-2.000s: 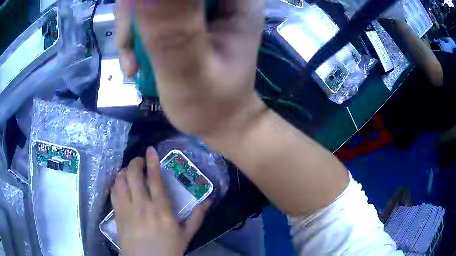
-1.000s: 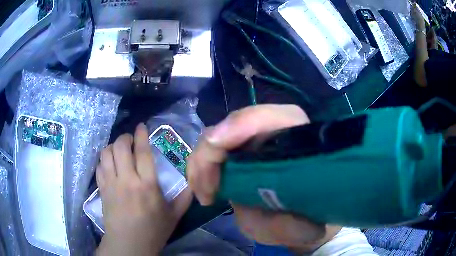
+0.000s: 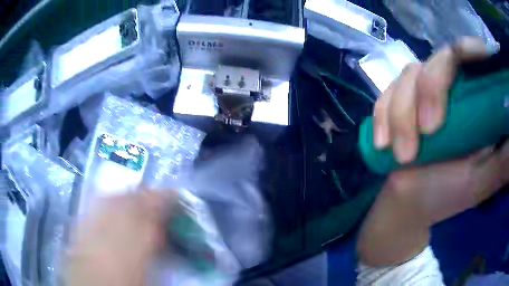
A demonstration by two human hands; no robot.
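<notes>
My right hand grips the teal-green electric screwdriver at the right, above the bench and away from the housings. My left hand is blurred at the lower left. It is at a blurred white housing with a green circuit board, with a clear plastic bag beside it. The fingers are too blurred to tell their exact grip. Another open housing with a green board lies on a bubble bag, partly behind my left hand.
The silver screw feeder stands at the back centre. Side cutters with green handles lie right of it. Bagged housings lie at the left, and more white housings lie at the back right. Blue floor shows at the lower right.
The screwdriver in my right hand has moved right and up. My left hand has moved down with the housing, which is now blurred. The view has shifted left, showing more bagged housings.
</notes>
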